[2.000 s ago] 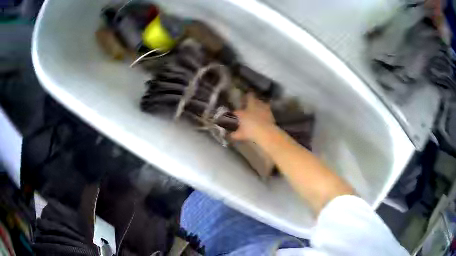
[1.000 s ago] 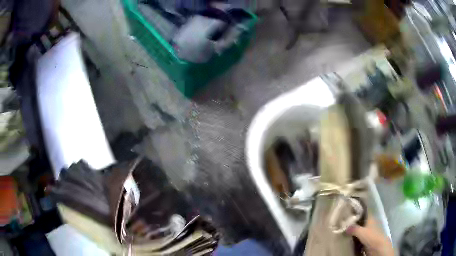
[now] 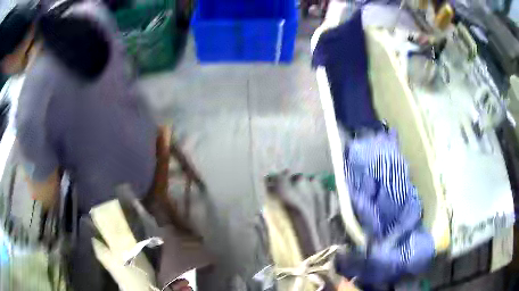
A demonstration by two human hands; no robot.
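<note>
A beige, brown and grey bundle of cut pieces (image 3: 290, 227) stands up at the bottom centre, tied with a pale tie strip (image 3: 307, 269). My right hand (image 3: 346, 285) shows only as fingertips at the bottom edge, holding the bundle's right side. A second bundle of beige and brown pieces (image 3: 116, 227) with a pale tie is at the bottom left. A small blurred skin-coloured patch, perhaps my left hand (image 3: 181, 283), is at its right, cut off by the frame; its grip is hidden.
A person in grey (image 3: 97, 125) sits at the left by a wooden chair (image 3: 163, 165). A blue crate (image 3: 246, 41) and a green bin (image 3: 151, 42) stand ahead on the grey floor (image 3: 233, 108). At right, a cream trough (image 3: 398, 108) holds dark and blue striped cloth beside a white table (image 3: 475, 193).
The view has swung from the white trough to an aisle with a seated person. My right hand first reached into the trough, then lifted out the tied bundle, now lower in view.
</note>
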